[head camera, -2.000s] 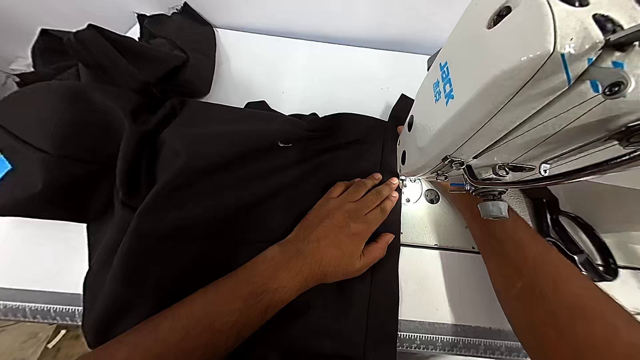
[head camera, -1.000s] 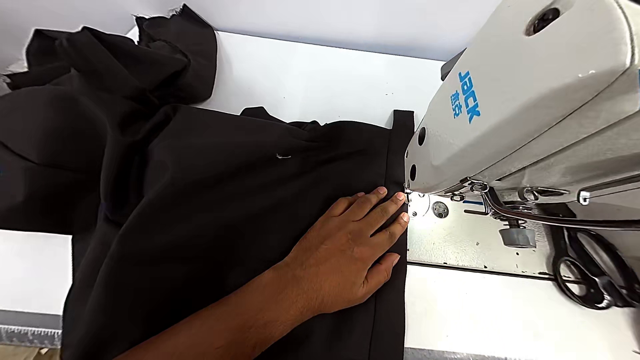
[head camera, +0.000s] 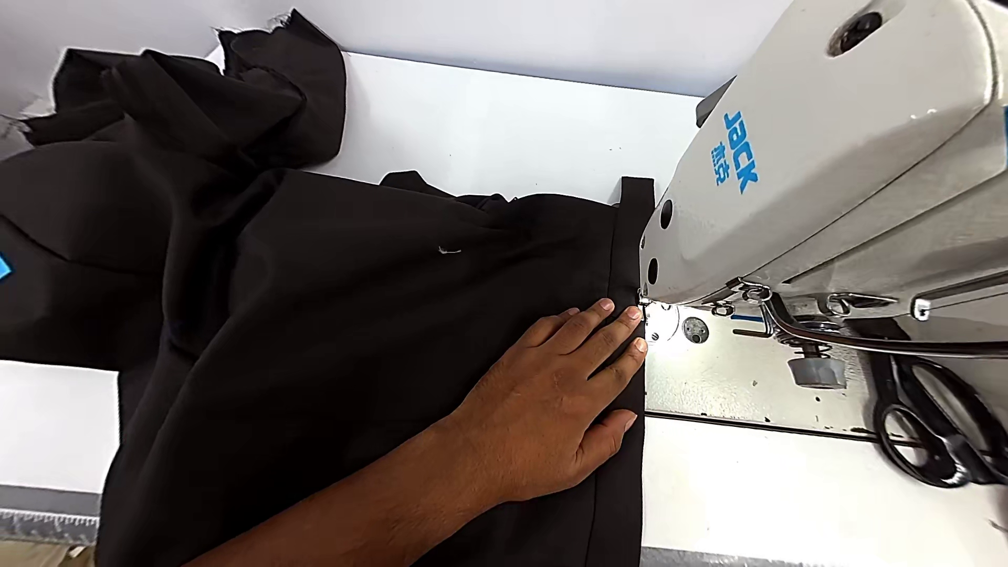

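Note:
Black fabric (head camera: 378,315), a garment with a band along its right edge, lies spread across the white table. My left hand (head camera: 559,394) rests flat on it, palm down and fingers slightly apart, the fingertips on the band just below the needle area of a white Jack sewing machine (head camera: 787,157). The band's edge runs under the machine head, beside the lit metal needle plate (head camera: 677,339). The needle itself is mostly hidden. A short light thread (head camera: 449,250) lies on the fabric. My right hand is out of view.
Black-handled scissors (head camera: 937,425) lie at the right, partly behind the machine's thread and tension parts. Bunched black cloth (head camera: 291,94) is heaped at the back left, near the pale wall. A measuring scale (head camera: 47,524) runs along the table's front edge.
My right forearm, which reached under the machine head two seconds ago, has left the view. My left hand stays flat on the fabric. The view has shifted somewhat.

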